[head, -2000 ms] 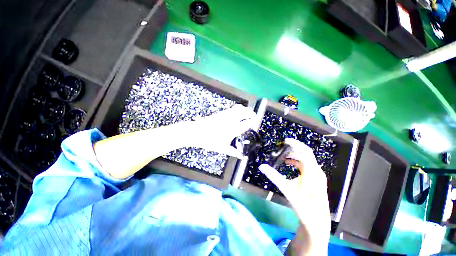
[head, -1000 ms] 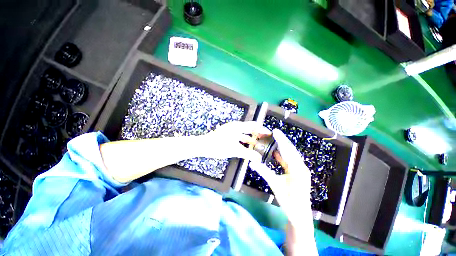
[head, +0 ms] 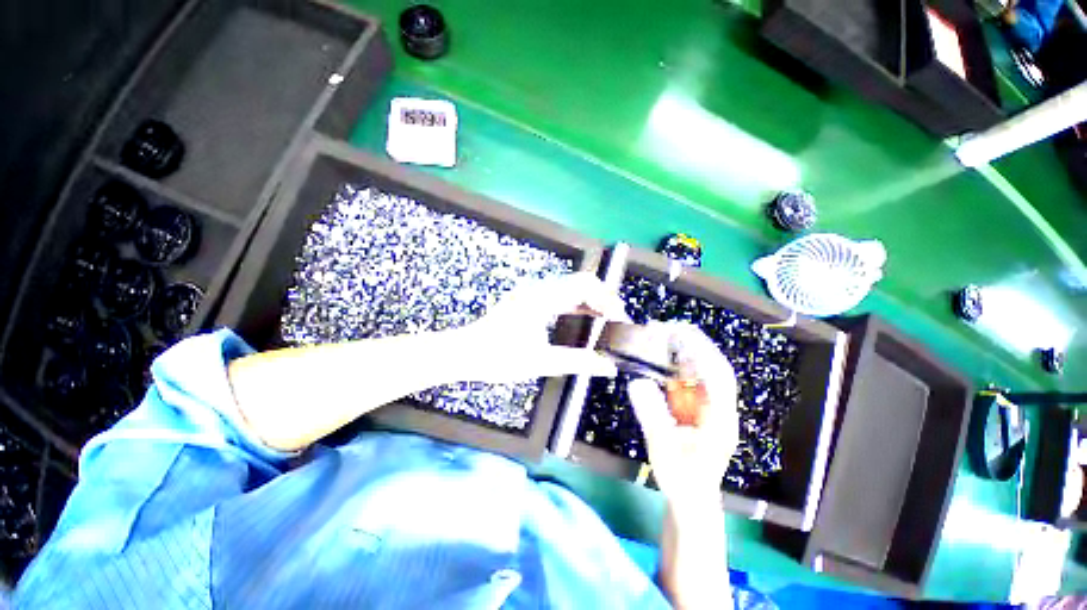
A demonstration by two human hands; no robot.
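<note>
A small dark round unit (head: pixel 640 346) is held between both hands, above the boundary of two parts trays. My left hand (head: pixel 548 328) grips its left side. My right hand (head: pixel 697 399) holds its right side; an orange-red patch shows at the right fingers. Glare washes out the finger detail. A tray of small silver parts (head: pixel 393 262) lies under my left forearm. A tray of small black parts (head: pixel 757 381) lies behind and below my right hand.
A divided tray (head: pixel 238 95) with round black units stands at left. A white counter (head: pixel 422 131), a yellow-topped piece (head: pixel 681 249) and a white slotted basket (head: pixel 820 274) stand behind the trays. A long dark box (head: pixel 876 447) is at right. Black units stand on the green surface.
Two seconds ago the hands were apart, each at a dark piece; they have come together on one unit. Since one second ago the unit has turned slightly. Black units on the green surface have shifted left.
</note>
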